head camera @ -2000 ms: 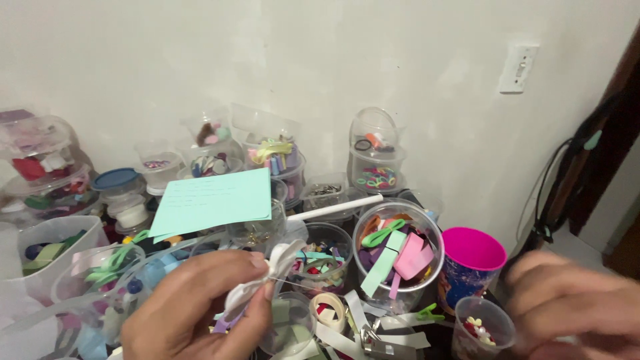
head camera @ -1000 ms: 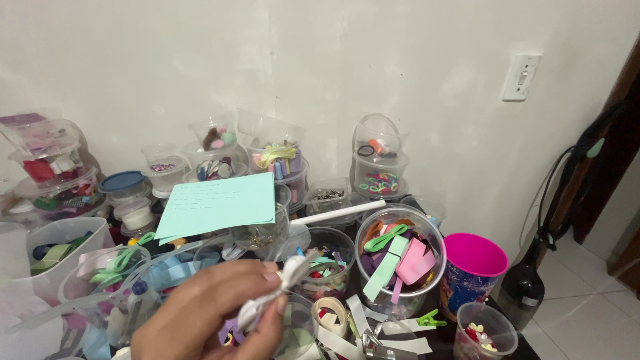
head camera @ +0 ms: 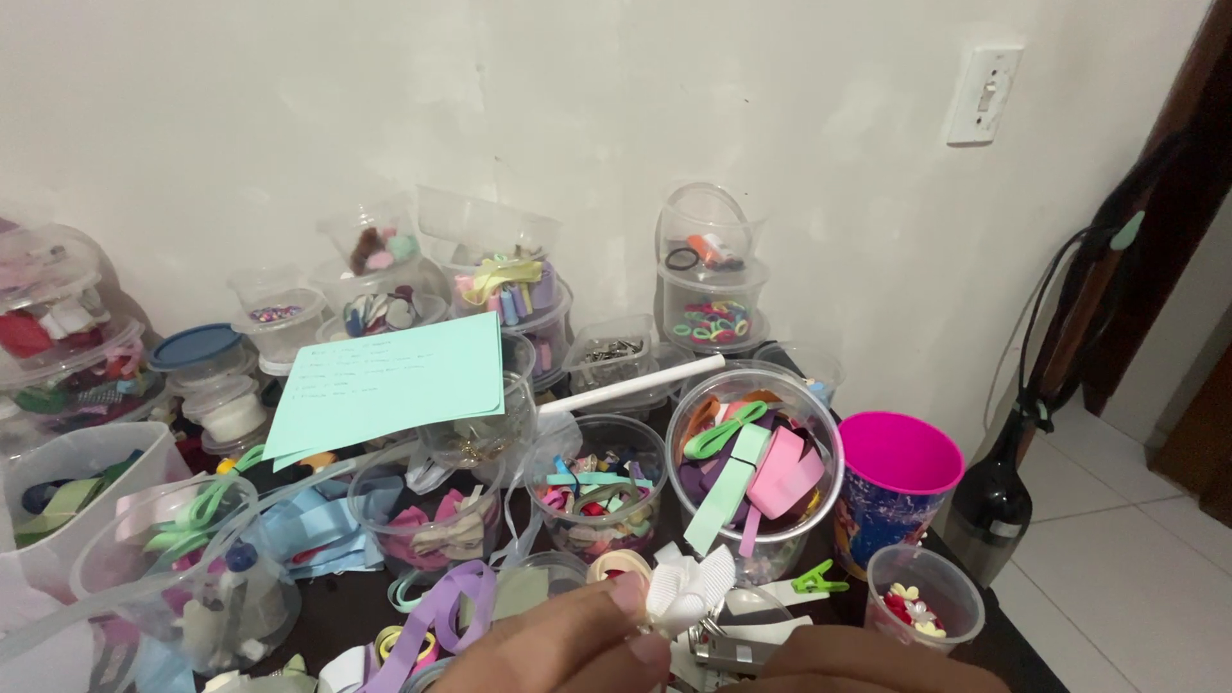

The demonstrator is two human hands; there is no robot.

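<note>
At the bottom centre, my left hand pinches a white ribbon bow between thumb and fingers. My right hand is just right of it, cut off by the bottom edge, its fingertips hidden. Metal clips and white ribbon strips lie behind and between the hands. A bright green clip lies further right. Beyond the bow stands a clear tub of green, pink and purple ribbon rolls. A small clear cup of red and cream pieces stands right of my right hand.
A pink-rimmed cup stands near the table's right edge. Mint green handwritten cards and a white stick lie over several tubs. Stacked clear containers line the wall. Purple ribbon curls left of my hands. A dark bottle is beyond the table.
My left hand has moved right and lower with the white bow. My right hand, out at the right two seconds ago and out of view one second ago, is now beside the left.
</note>
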